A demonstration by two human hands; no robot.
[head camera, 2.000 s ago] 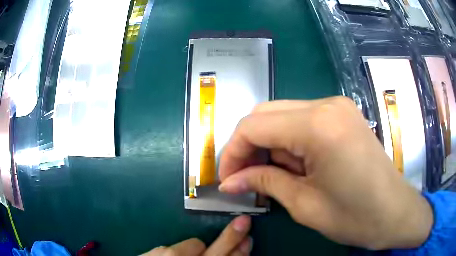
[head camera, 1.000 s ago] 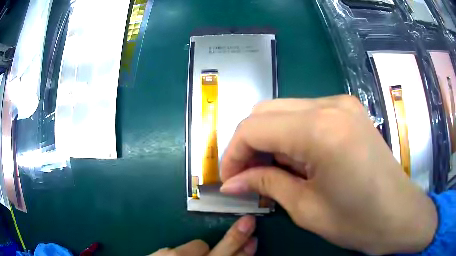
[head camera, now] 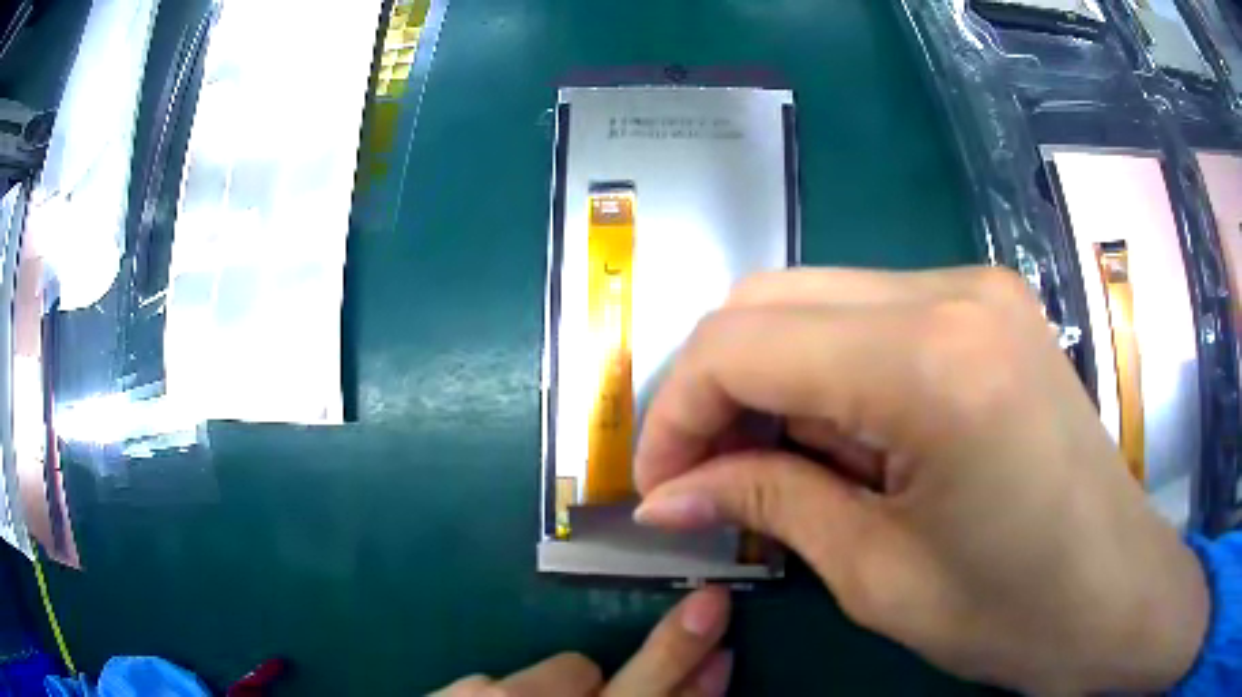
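Observation:
An LCD module (head camera: 708, 204) lies back up on the green mat, its silver-white back showing, with an orange flex cable (head camera: 612, 341) lengthwise on it. A grey tape strip (head camera: 620, 523) crosses its lower end. My right hand (head camera: 872, 463) is over the module's lower right, thumb and index finger pinched at the grey strip; its fingers hide part of the strip. My left hand (head camera: 640, 667) is cut off by the bottom edge, a fingertip touching the module's bottom edge. I see nothing held in it.
A long white sheet (head camera: 266, 232) lies at left, with a yellow-olive tape sheet (head camera: 398, 61) beside it. Clear plastic trays stand at far left and at right; the right tray (head camera: 1015, 204) holds modules (head camera: 1165, 341). A yellow line (head camera: 49, 613) and a red object (head camera: 255, 678) show at lower left.
The whole view has shifted, so the module and both hands appear farther right. More of the grey strip's left end shows beside my right fingertips. My hands keep much the same pose.

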